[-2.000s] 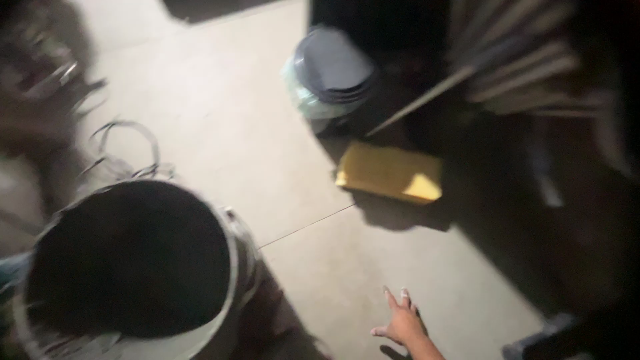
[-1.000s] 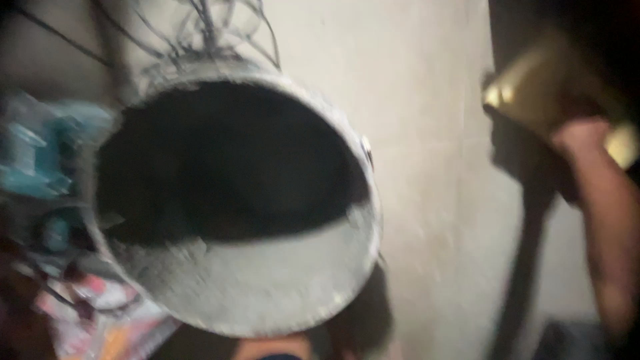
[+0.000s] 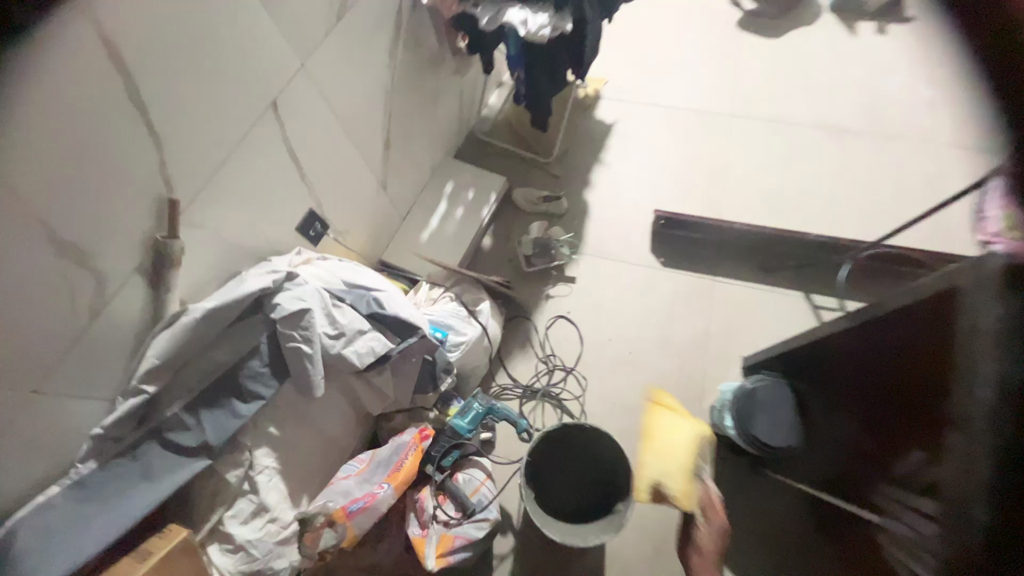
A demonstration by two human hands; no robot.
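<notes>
My right hand (image 3: 707,524) grips a yellow sponge-like block (image 3: 674,448) by its lower right edge, just right of a round bucket (image 3: 578,538). The bucket's inside looks dark, and its contents cannot be made out. My left hand is not in view. A teal power drill (image 3: 478,416) lies left of the bucket, by a printed plastic bag (image 3: 460,520). A loosely coiled cable (image 3: 552,376) lies on the floor behind the bucket.
A grey cloth sheet (image 3: 320,320) covers things along the tiled wall at left. A dark board (image 3: 768,252) lies on the floor ahead. A dark piece of furniture (image 3: 896,344) stands at right, with a stack of round grey items (image 3: 764,416) beside it.
Two seconds ago the yellow block lay on the floor with my open right hand below it; now that hand holds it raised beside the bucket. The view has shifted widely.
</notes>
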